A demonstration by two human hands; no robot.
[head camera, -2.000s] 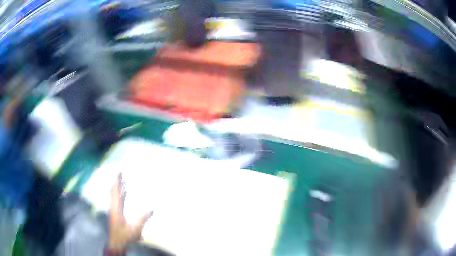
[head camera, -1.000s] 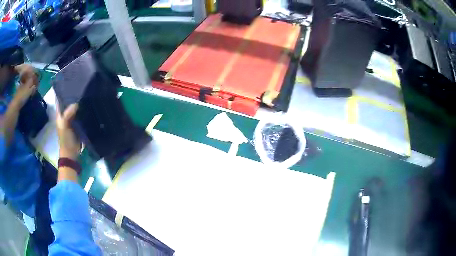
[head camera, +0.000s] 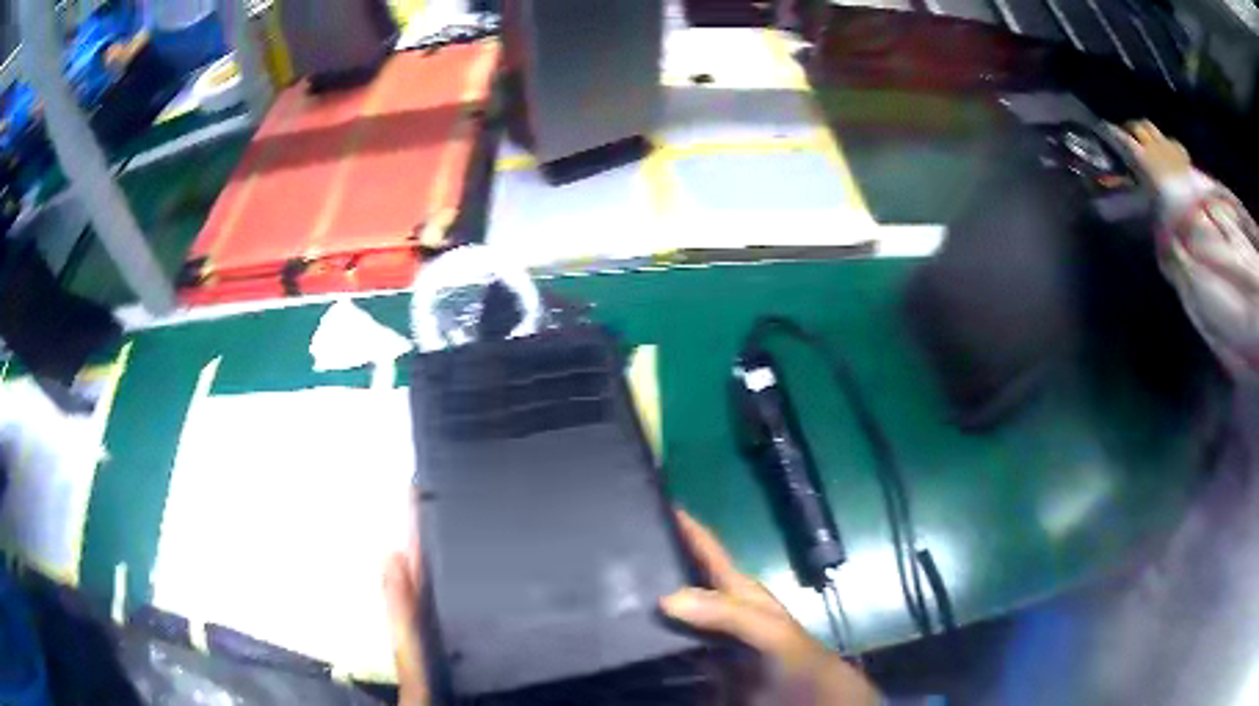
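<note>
A black housing [head camera: 539,538] with narrow slots across its far end is between my two hands over the right part of the white sheet [head camera: 283,503]. My left hand [head camera: 405,621] grips its left side, partly hidden behind it. My right hand [head camera: 746,621] grips its near right side with the thumb on the top face. The electric screwdriver [head camera: 791,469] lies on the green bench [head camera: 704,400] to the right, its bit towards me and its black cable looping beside it.
A screw container [head camera: 476,297] and crumpled white paper [head camera: 355,335] are beyond the sheet. Red-orange boards [head camera: 352,166] and a standing black unit [head camera: 587,83] on a pad are farther back. Another person's hand [head camera: 1157,149] is at right beside a blurred dark unit [head camera: 994,304].
The view has swung right. The black housing, held by my left hand at the left, is now in front of me over the sheet, and my right hand has come into view on it.
</note>
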